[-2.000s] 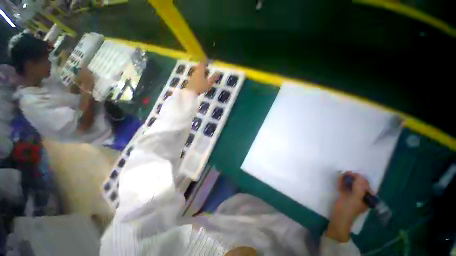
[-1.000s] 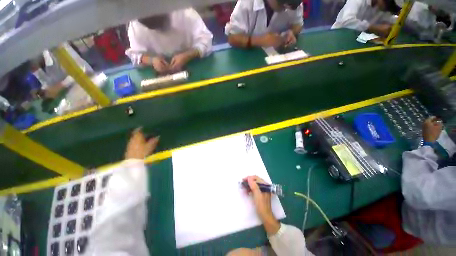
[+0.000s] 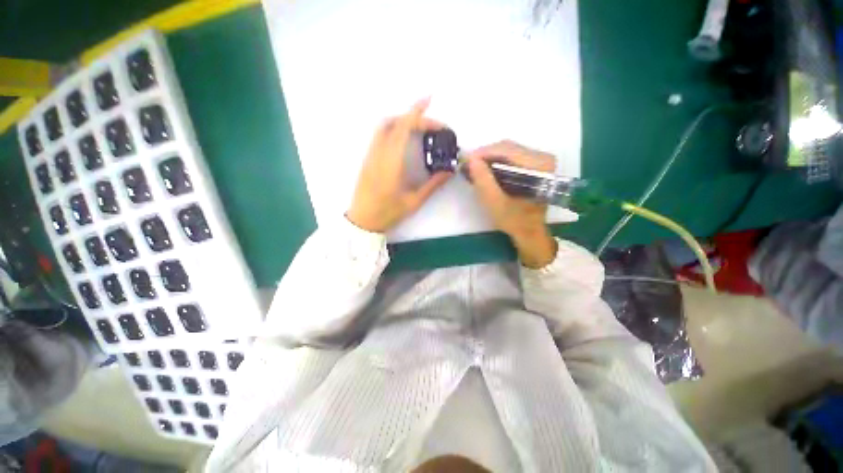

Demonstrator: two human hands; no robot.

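Observation:
My left hand [image 3: 388, 175] holds a black rounded-square housing [image 3: 441, 151] between thumb and fingers over the white work paper [image 3: 351, 55]. My right hand [image 3: 513, 199] grips a dark dispensing syringe [image 3: 531, 182] like a pen, its front end at the housing's right side. The needle tip is too small to see clearly. A green adapter [image 3: 587, 195] is at the syringe's rear, with a yellowish-green hose [image 3: 670, 224] curving from it to the right.
White blister trays [image 3: 209, 249] with black housings in pockets are at left. At right are a small white cylinder [image 3: 710, 30], a black box [image 3: 806, 102], a pale thin line and a crumpled black bag [image 3: 653, 314]. A grey sleeve [image 3: 804, 268] of another person is at the right edge.
My left hand has come back from beyond the yellow edge to the paper and now holds a housing. The syringe has moved up to it. The view has tilted down.

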